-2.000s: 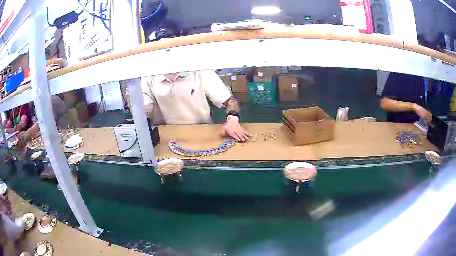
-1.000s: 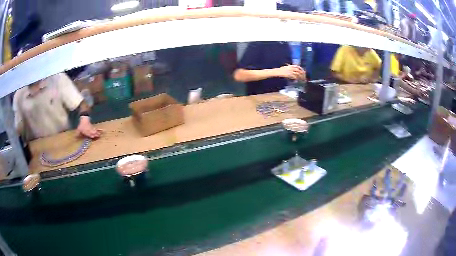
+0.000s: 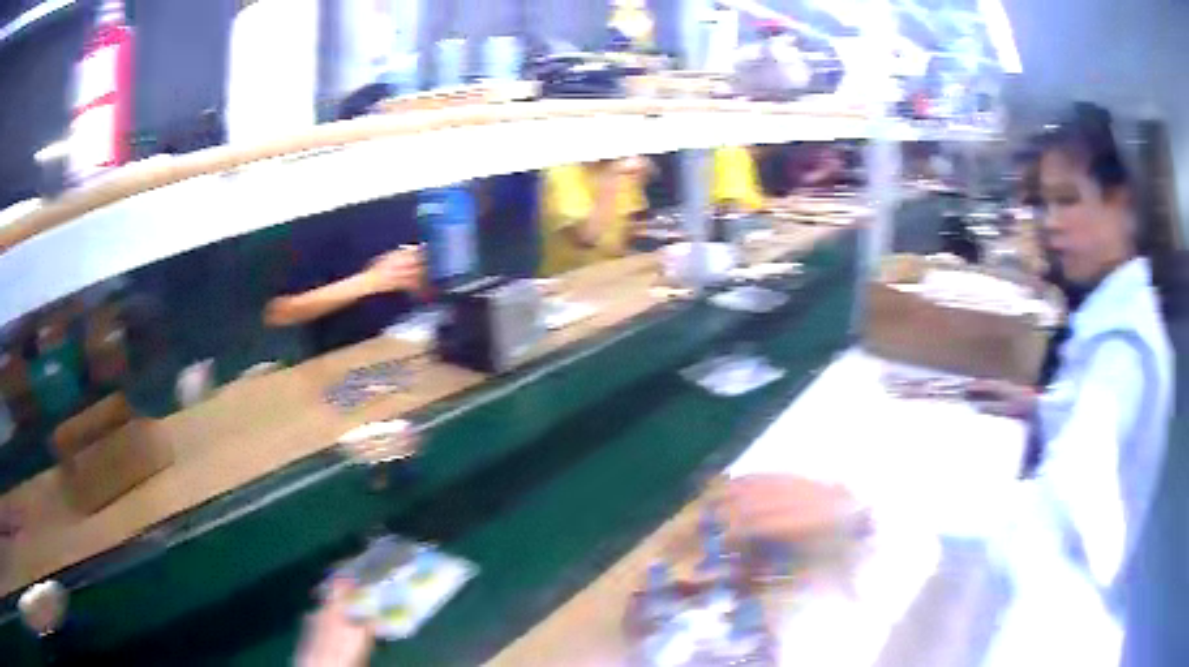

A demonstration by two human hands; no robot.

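Note:
A white square plate with upright posts [image 3: 415,593] lies over the green belt at the lower left, blurred. My left hand [image 3: 337,635] is cut off by the bottom edge; its fingers are at the plate's left corner and appear to grip it. A cluster of blue-grey posts [image 3: 704,593] stands on the near bench, partly lost in glare. A blurred red-pink rounded shape [image 3: 798,508] is just behind and right of it; I cannot tell whether it is my right hand or a thing.
A round plate on legs [image 3: 381,443] stands on the belt [image 3: 548,450], with pale plates [image 3: 734,374] farther along. Across it are a black unit [image 3: 489,322] and an open box [image 3: 111,452]. A person in light clothing [image 3: 1108,404] is at the right, beside a brown box [image 3: 952,326].
The view has swung right, so the plates and post cluster appear farther left. My left hand has come in at the white plate. The red-pink shape and the person at the right now show.

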